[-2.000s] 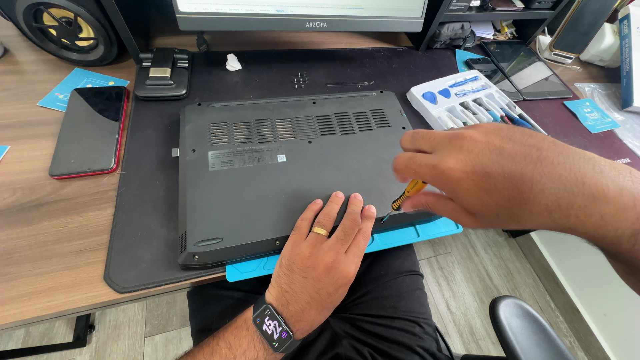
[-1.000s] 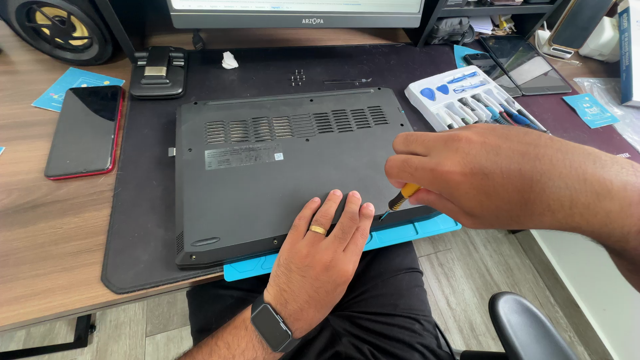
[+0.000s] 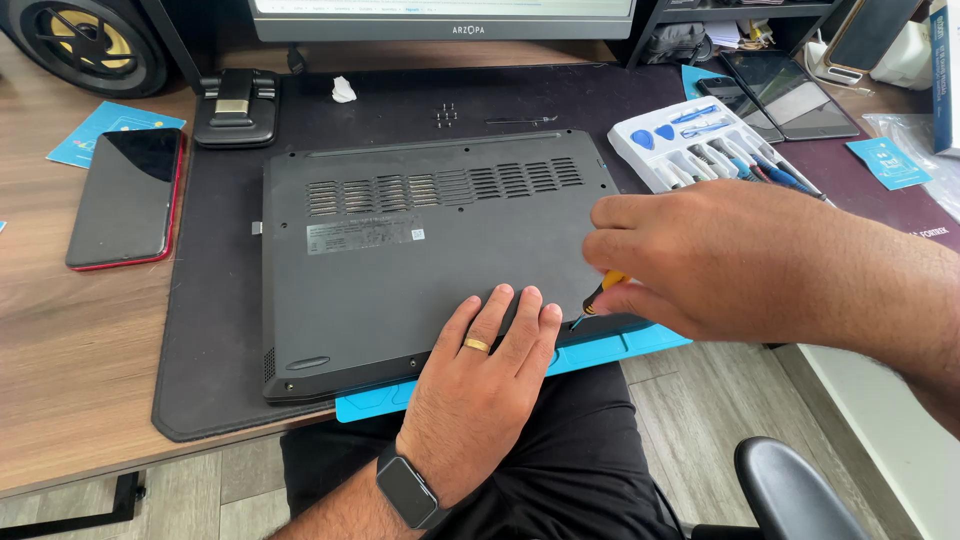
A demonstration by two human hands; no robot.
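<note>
A dark grey laptop (image 3: 442,262) lies bottom side up, its vents toward the monitor. My left hand (image 3: 480,382), with a ring and a smartwatch, rests flat on the laptop's near edge, fingers slightly spread and holding nothing. My right hand (image 3: 675,262) grips a small yellow and black precision screwdriver (image 3: 598,292); its tip meets the near edge of the laptop, right of my left hand. A blue silicone mat (image 3: 375,401) sticks out from under the laptop. Several small screws (image 3: 445,115) and metal tweezers (image 3: 523,120) lie beyond the laptop.
A white tool tray (image 3: 626,139) holds picks and screwdrivers at the right, near tablets (image 3: 802,97). A red-edged phone (image 3: 124,199) lies on the left. Behind stand a black phone stand (image 3: 238,127), a monitor (image 3: 442,30) and a speaker (image 3: 82,45). A black chair armrest (image 3: 787,487) is at lower right.
My right hand's fingers have shifted around the screwdriver handle, whose tip stays at the laptop's near edge. My left hand has stayed in place. The watch display, lit two seconds ago, is now dark.
</note>
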